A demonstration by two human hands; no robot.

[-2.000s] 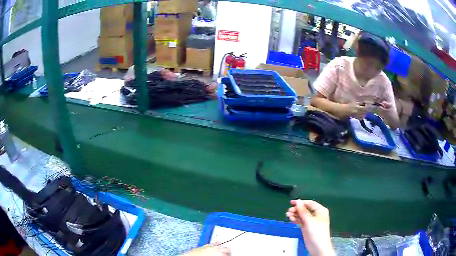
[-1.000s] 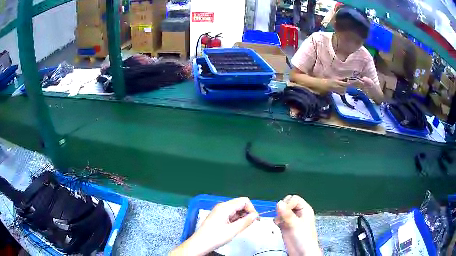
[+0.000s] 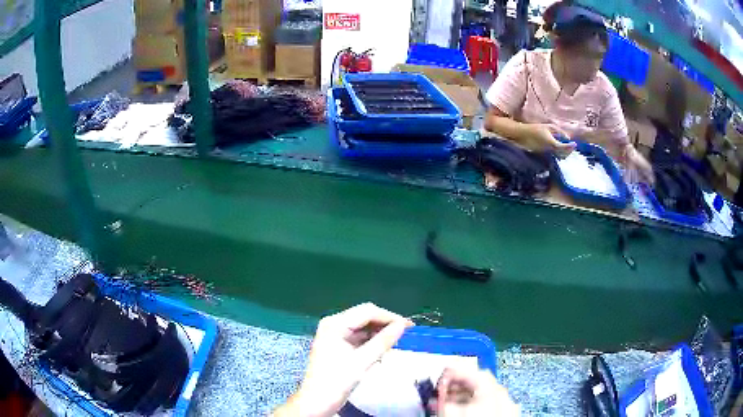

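My left hand (image 3: 350,354) is over the left part of the blue work tray (image 3: 452,335), its fingertips pinched on a thin wire end (image 3: 424,317). My right hand (image 3: 472,395) is low over the tray's white lining, blurred, with its fingers on a small black piece (image 3: 426,394). A dark strip (image 3: 352,410) shows at the bottom edge below my left hand; whether it joins the black piece is hidden. A black curved arc (image 3: 456,265) lies alone on the green belt beyond the tray.
A blue parts tray (image 3: 204,350) heaped with black arcs stands at left. A black cable coil (image 3: 601,387) and a blue tray with a labelled bag (image 3: 664,391) are at right. Across the belt (image 3: 269,236) are stacked slotted trays (image 3: 395,122) and a person (image 3: 562,98).
My right hand has moved down from my left hand, and a black piece now shows at its fingers. Another dark piece lies on the belt at right. The person opposite has parted their hands.
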